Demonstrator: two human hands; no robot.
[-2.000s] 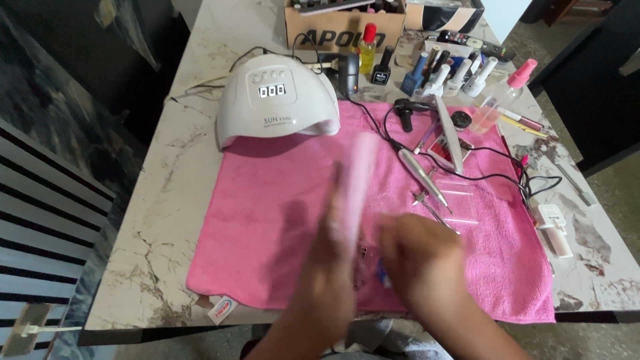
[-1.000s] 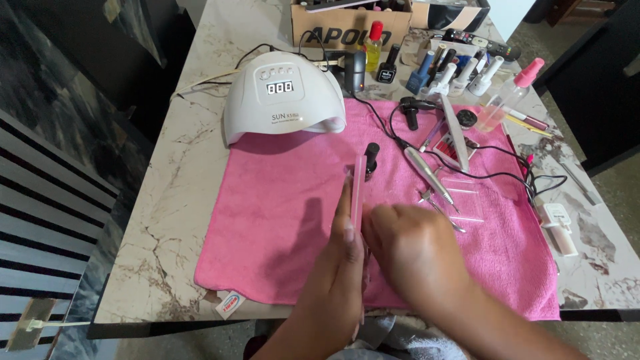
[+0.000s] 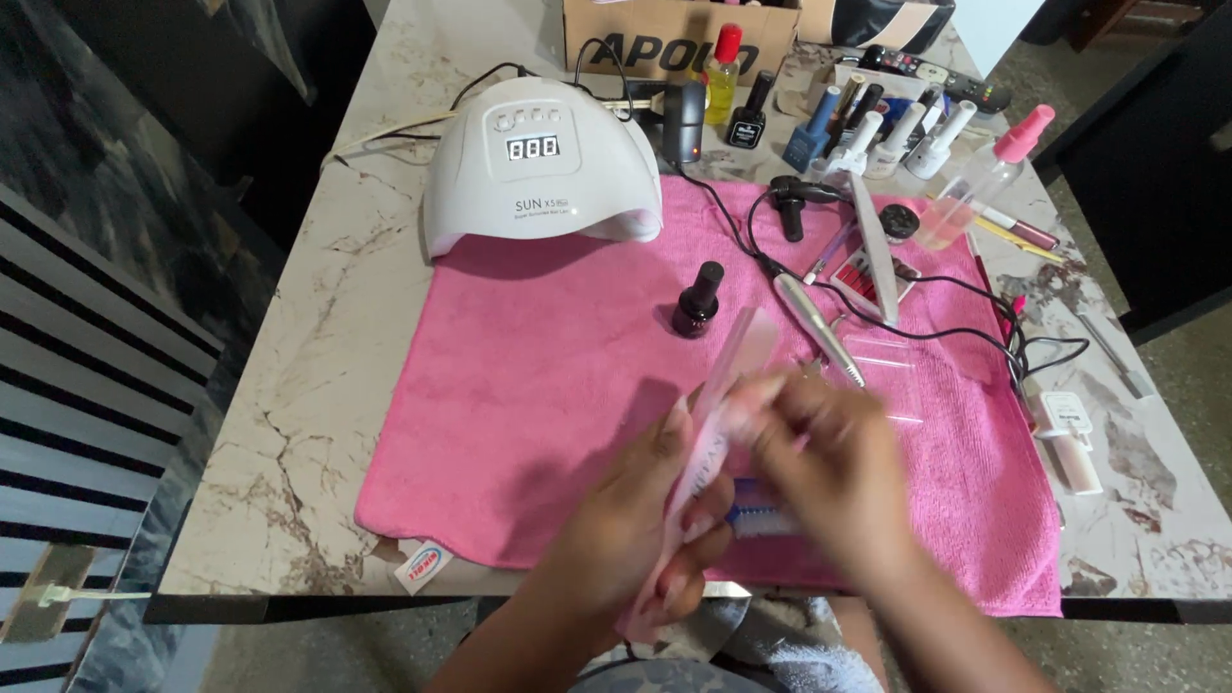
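Note:
My left hand (image 3: 640,510) grips a long, flat pink translucent plastic case (image 3: 707,433) that bears writing, tilted over the front part of the pink towel (image 3: 500,404). My right hand (image 3: 828,452) is at the upper right side of the case, blurred, its thumb and fingers bent close together; whether they hold anything cannot be made out. Behind the case a black nail polish bottle (image 3: 697,300) stands upright on the towel. A blue brush with pale bristles (image 3: 760,515) lies between my hands, partly hidden.
At the back left stands a white nail lamp (image 3: 549,173). To the right lie an electric nail drill (image 3: 818,327) with its black cord, a nail file (image 3: 874,250) and a box of drill bits (image 3: 871,279). Several polish bottles and a pink-capped spray bottle (image 3: 982,178) stand at the back right.
The case has tilted from nearly upright in the view to a slant, with its top to the right. My right hand has moved against its upper part.

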